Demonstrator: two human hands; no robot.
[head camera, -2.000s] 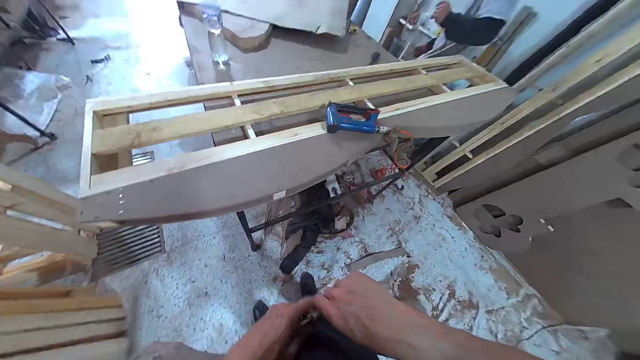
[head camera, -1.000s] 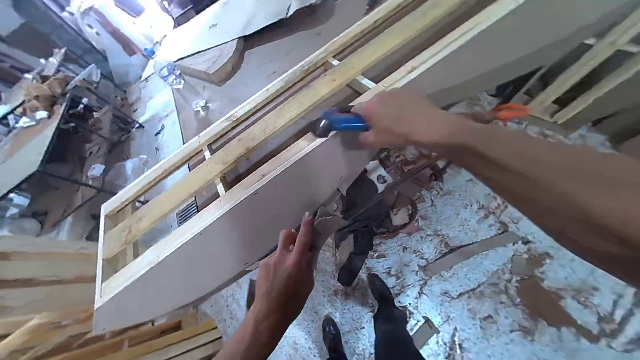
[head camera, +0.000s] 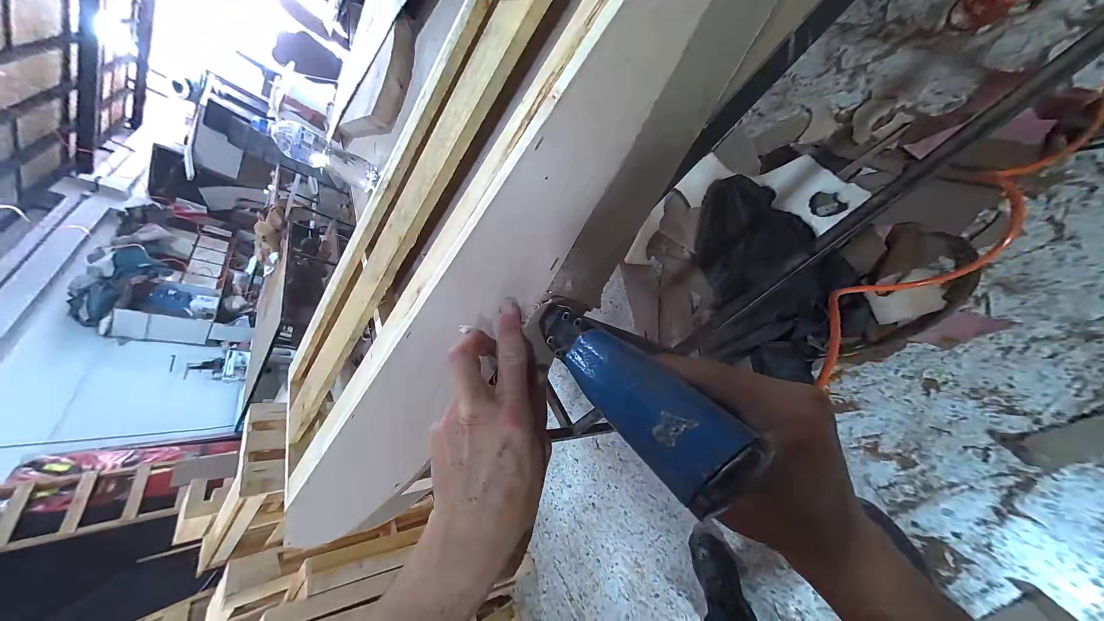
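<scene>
My right hand (head camera: 776, 440) is closed around a blue pneumatic staple gun (head camera: 660, 414). The tool's dark nose meets the lower edge of the grey board (head camera: 517, 233) that faces a long wooden frame (head camera: 431, 164). Beside the nose, my left hand (head camera: 492, 414) presses its fingers against the board's face near that edge. Whether the left fingers pinch a piece of the covering at the edge cannot be told. Staples show along the board. The right fingers are partly hidden behind the tool.
An orange air hose (head camera: 940, 280) curves at the right over a dark metal bar (head camera: 871, 207). Cardboard scraps and black cloth (head camera: 742, 228) lie below the frame. Wooden frames (head camera: 328, 569) are stacked at the lower left. A plastic bottle (head camera: 302, 142) stands beyond the frame.
The staple gun lay on the frame two seconds ago; my right hand has taken it and brought it to the board's lower edge. My left hand has moved onto the board. The view has turned strongly.
</scene>
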